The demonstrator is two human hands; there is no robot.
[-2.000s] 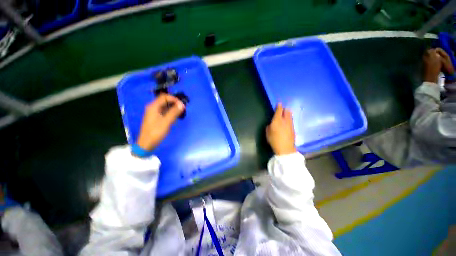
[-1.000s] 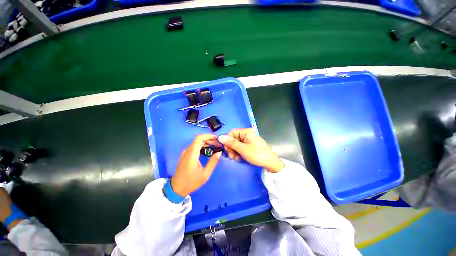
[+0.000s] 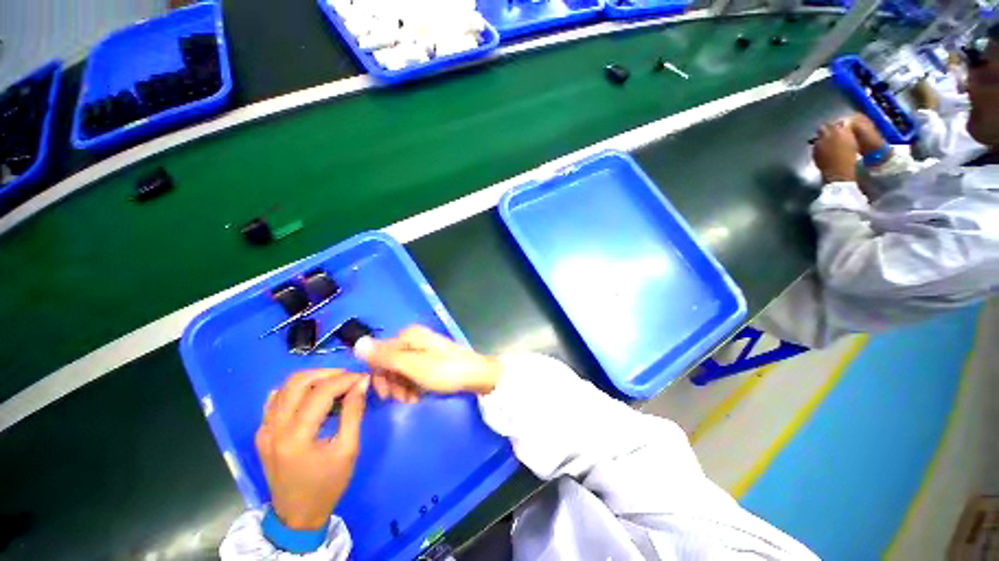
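Both my hands are over the work tray (image 3: pixel 225 422), a shallow blue tray. My left hand (image 3: pixel 309 438) has its fingers curled around a small dark unit (image 3: pixel 333 407), mostly hidden by the fingers. My right hand (image 3: pixel 429 363) reaches in from the right, its fingertips meeting the left fingertips; whether it grips anything is hidden. Just beyond lie several black units with thin pale leads, among them one at the upper left (image 3: pixel 290 297) and one beside my right fingertips (image 3: pixel 354 332). Small dark specks (image 3: pixel 423 506) lie near the tray's near edge.
A second blue tray (image 3: pixel 630 279) stands to the right. The green belt (image 3: pixel 460 142) carries scattered units, one with a green strip (image 3: pixel 287 229). Across it are trays of white parts (image 3: pixel 411 33) and black parts (image 3: pixel 159 88). A person in a white coat (image 3: pixel 909 236) sits at the right.
My left hand has left the units at the tray's far end, and my right hand has moved from the second tray's edge to meet it. The camera view has turned, showing more at the right.
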